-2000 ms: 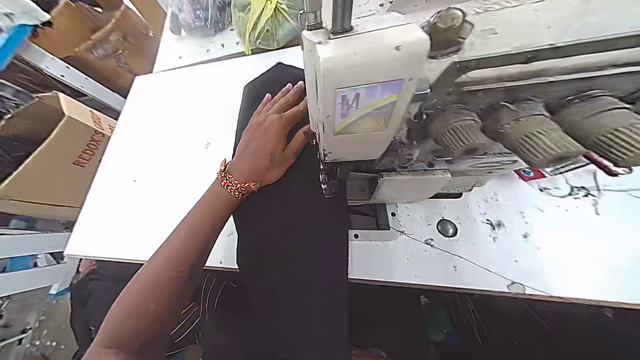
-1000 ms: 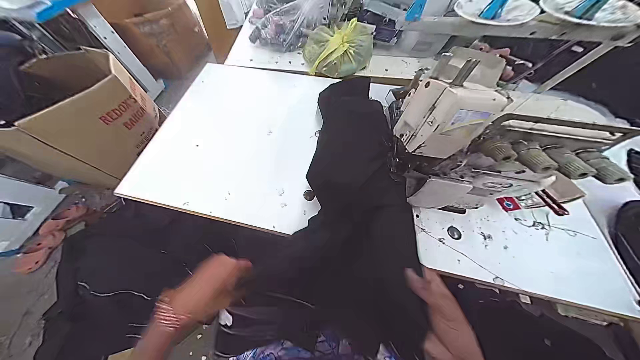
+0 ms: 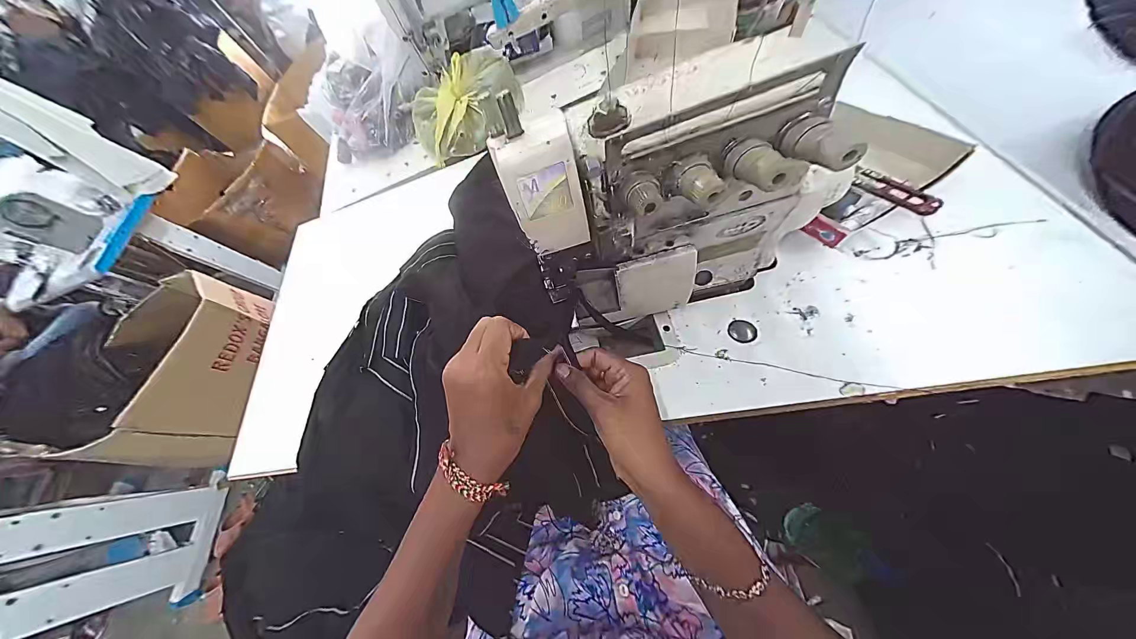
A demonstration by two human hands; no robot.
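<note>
A black fabric garment (image 3: 382, 426) with white seam lines spreads over the left of the table and down across my lap. Its upper part lies by the needle and presser foot area of a white overlock sewing machine (image 3: 541, 191). Just in front of the presser foot, my left hand (image 3: 488, 390) pinches the cloth edge between thumb and fingers. My right hand (image 3: 617, 399) grips the same edge, its thumb close beside my left fingertips. A thin light thread hangs below the pinched edge.
An open cardboard box (image 3: 195, 382) stands left of the white table (image 3: 887, 328). Behind the machine sits a yellow-tied plastic bag (image 3: 466, 102). Red-handled snips (image 3: 901, 191) and loose thread lie to the right. A metal frame (image 3: 98, 541) is at lower left.
Both hands have come together at the cloth edge near the presser foot; a second ago they were apart, low over the lap. The garment now covers more of the left table. The view has shifted.
</note>
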